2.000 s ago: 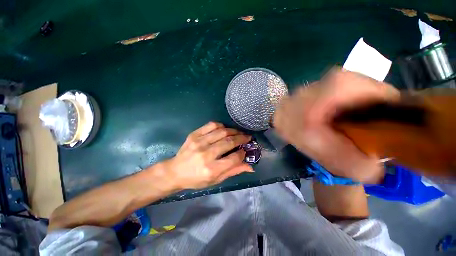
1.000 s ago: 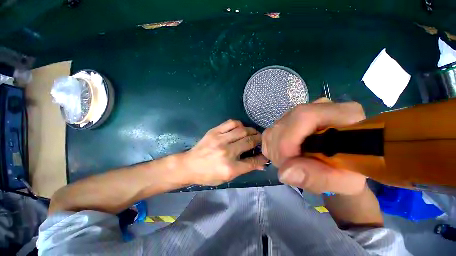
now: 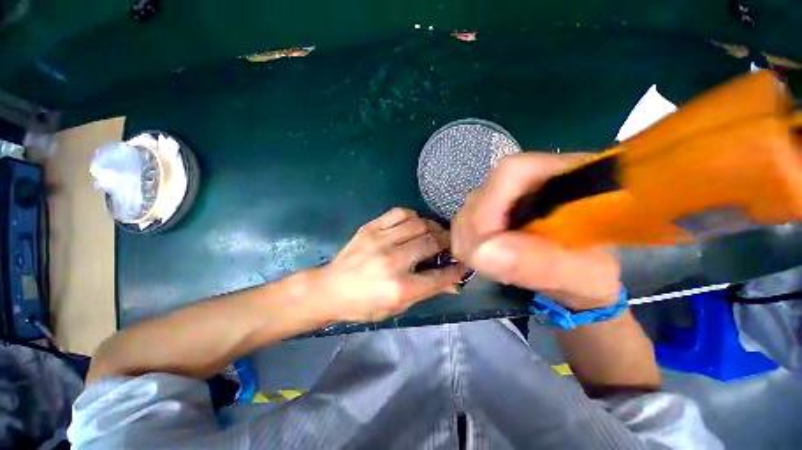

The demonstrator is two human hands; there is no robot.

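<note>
My right hand (image 3: 536,233) grips the large orange electric screwdriver (image 3: 677,176), which slants up to the right. Its nose is hidden behind my fingers, over the small round unit. My left hand (image 3: 391,264) lies on the bench and holds the small round unit (image 3: 444,260) between its fingers. Only a dark part and shiny rim of the unit show. The round grey screw plate (image 3: 462,167) lies just beyond my hands, its right edge partly covered by my right hand. A coppery patch shows on its right side.
At the left stand a round tin with white wadding (image 3: 180,180), a brown cardboard sheet (image 3: 86,237) and a blue-black box (image 3: 22,255). A white paper (image 3: 646,112) lies at the right, partly hidden by the screwdriver. Small black lumps (image 3: 143,9) lie at the far edge. A blue stool (image 3: 712,338) stands lower right.
Since two seconds ago, my right hand has brought the screwdriver left onto the unit. Since one second ago, the screwdriver's rear has tilted up; my left hand has stayed around the unit.
</note>
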